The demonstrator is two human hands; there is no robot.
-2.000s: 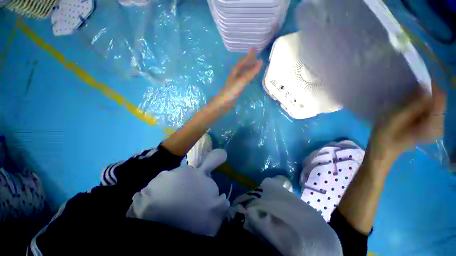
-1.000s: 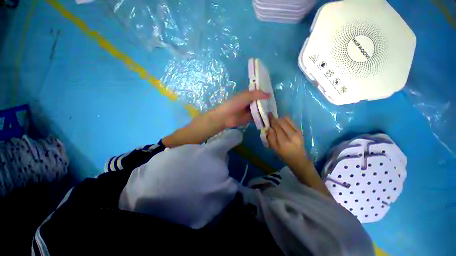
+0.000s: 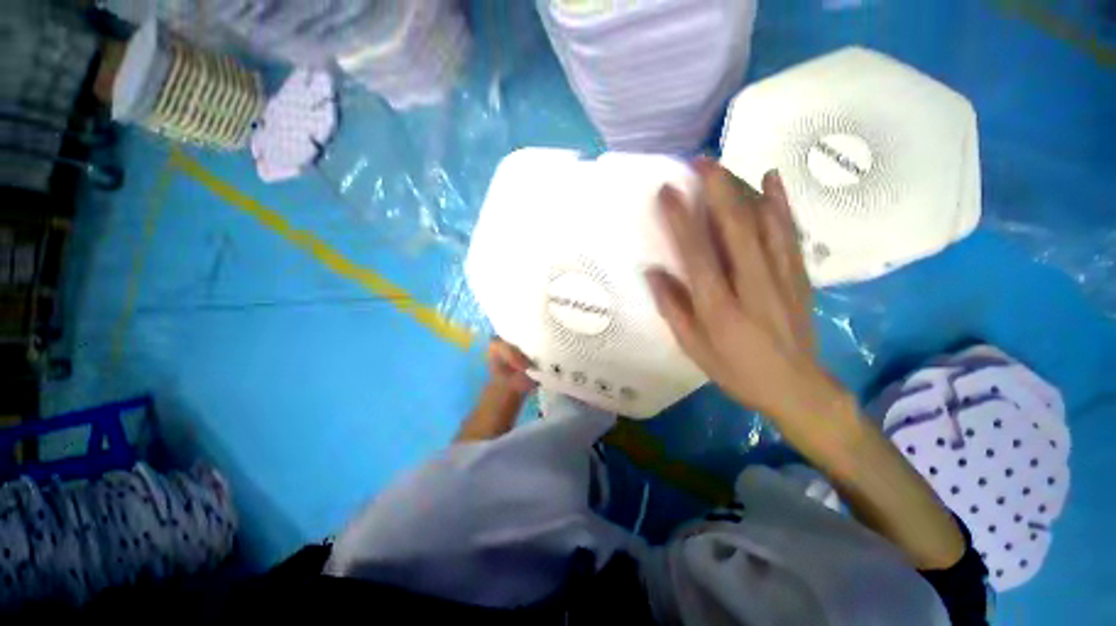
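Note:
A hexagonal cream cover (image 3: 581,263) lies face up over my lap, its oval logo, radial pattern and small dark icons showing. My left hand (image 3: 508,367) holds its lower left edge, with the fingers mostly hidden under it. My right hand (image 3: 740,287) is spread and blurred over the cover's right side; whether it presses on the face I cannot tell. The cover's underside is hidden. A second cream cover (image 3: 900,147) lies logo up to the right, behind my right hand.
Dotted lavender plates (image 3: 985,477) lie at the right. A lavender stack (image 3: 655,67) stands at the top middle, more stacks (image 3: 410,49) at the top left beside a beige ribbed stack (image 3: 208,98) and a dotted plate (image 3: 295,125). A blue crate (image 3: 80,440) is at the left.
The piece held edge-on between both hands now shows its broad logo face. My right hand has moved from its lower edge to over its right side. The view has shifted, showing more at the left.

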